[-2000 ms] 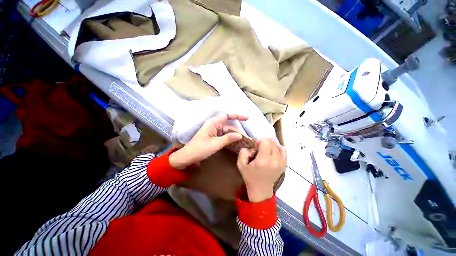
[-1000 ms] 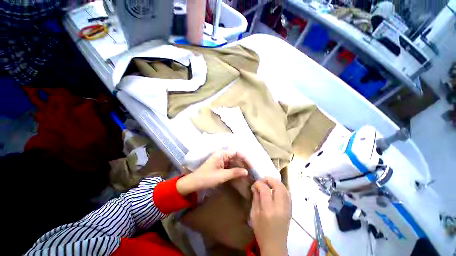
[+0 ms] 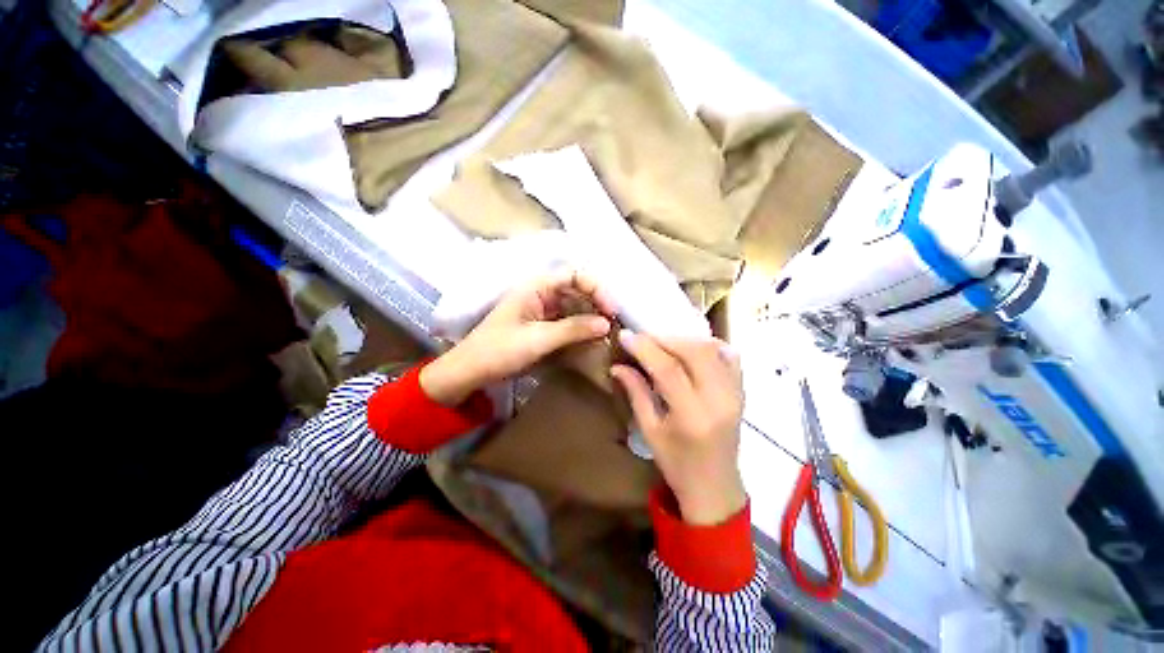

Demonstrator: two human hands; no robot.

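A khaki garment piece (image 3: 600, 121) with white pocketing (image 3: 594, 211) lies across the table, its edge hanging over the front into the lap. My left hand (image 3: 530, 334) pinches the brown-khaki cloth edge between thumb and fingers near the table's front edge. My right hand (image 3: 683, 402) is close on its right, fingertips at the same edge, thumb apart from the forefinger. The exact fold between the fingertips is too small to tell. The sewing machine (image 3: 938, 236) stands to the right, its lit needle area by the khaki cloth.
Scissors (image 3: 830, 510) with one red and one yellow-orange handle lie right of my right hand. A dark flat object (image 3: 890, 411) lies under the machine head. A measuring strip (image 3: 358, 265) runs along the table edge. Other scissors (image 3: 115, 13) are at the far left. Khaki pieces (image 3: 306, 364) hang below.
The view tilted up, then came back down. My right hand's thumb and forefinger are now spread wider than two seconds ago. The cloth on the table lies much the same.
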